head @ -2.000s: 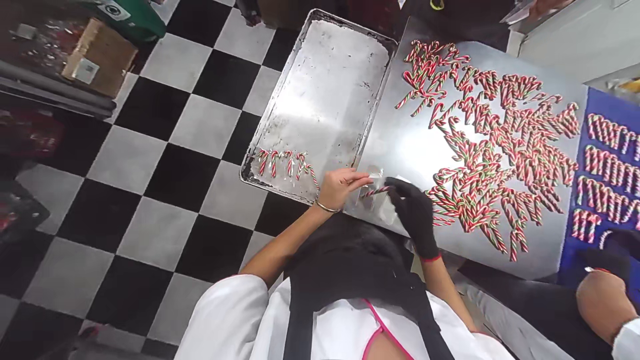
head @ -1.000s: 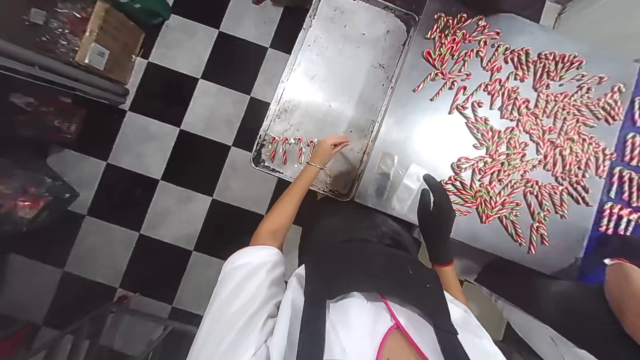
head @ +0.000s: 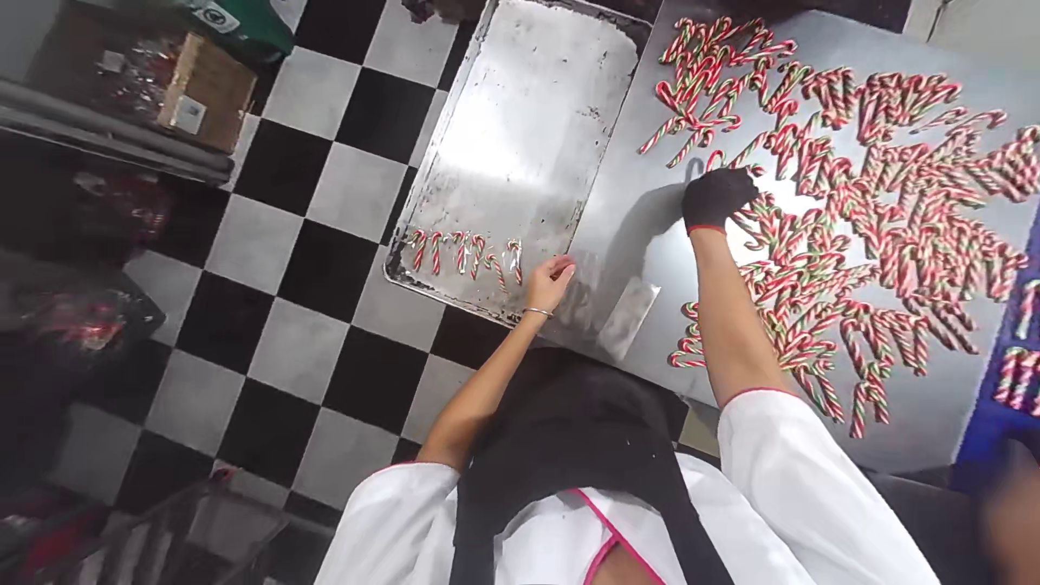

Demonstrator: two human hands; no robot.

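My bare left hand (head: 552,280), with a bracelet at the wrist, is over the near right edge of a worn metal tray (head: 520,138); its fingers are curled and whether they hold anything is unclear. Several wrapped candy canes (head: 460,253) lie along the tray's near end. My right hand (head: 719,195), in a black glove, reaches to the left border of a large spread of red, white and green candy canes (head: 853,195) on a metal table. One cane (head: 716,160) shows just beyond its knuckles; its fingertips are hidden. Clear plastic sleeves (head: 630,317) lie near the table's front edge.
At the right edge, a blue surface (head: 995,406) bears more candy canes, and another person's blurred arm (head: 1011,520) shows beside it. A cardboard box (head: 207,93) and bagged items stand at the upper left. The floor (head: 317,187) is black and white checkered.
My right hand has moved from the table's front area up to the candy cane pile. My left hand has moved right from over the tray's canes to its edge. Another wrapped cane shows in the tray.
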